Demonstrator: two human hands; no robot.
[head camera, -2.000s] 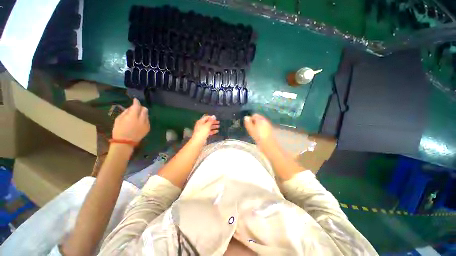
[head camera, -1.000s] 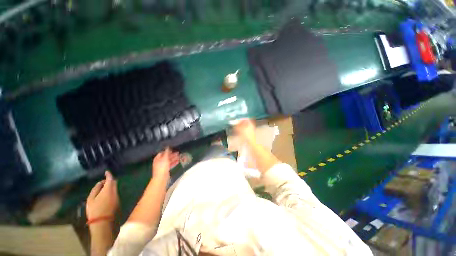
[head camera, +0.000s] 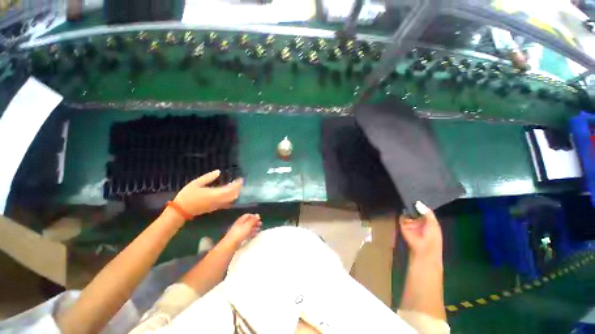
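My right hand (head camera: 421, 228) grips the near edge of a black sheet (head camera: 417, 160), which is lifted and tilted above other dark sheets (head camera: 339, 166) on the green bench. A small white patch shows at my right thumb tip. My left hand (head camera: 246, 227) is held low near my body, its fingers loosely curled, with nothing seen in it. Black oval parts (head camera: 173, 153) lie in packed rows on the bench at left. A coworker's hand (head camera: 209, 196) with a red wrist cord is over the near right corner of the rows.
A squeeze bottle (head camera: 284, 148) stands mid-bench, with a small white strip (head camera: 279, 170) near it. Open cartons are at lower left (head camera: 32, 251) and below the bench (head camera: 333, 225). A line of small parts runs behind the bench. Blue bins (head camera: 496, 228) are at right.
My right hand has moved right and taken hold of a black sheet, lifting it off the stack. The coworker's hand has moved right to the rows. The camera view has swung.
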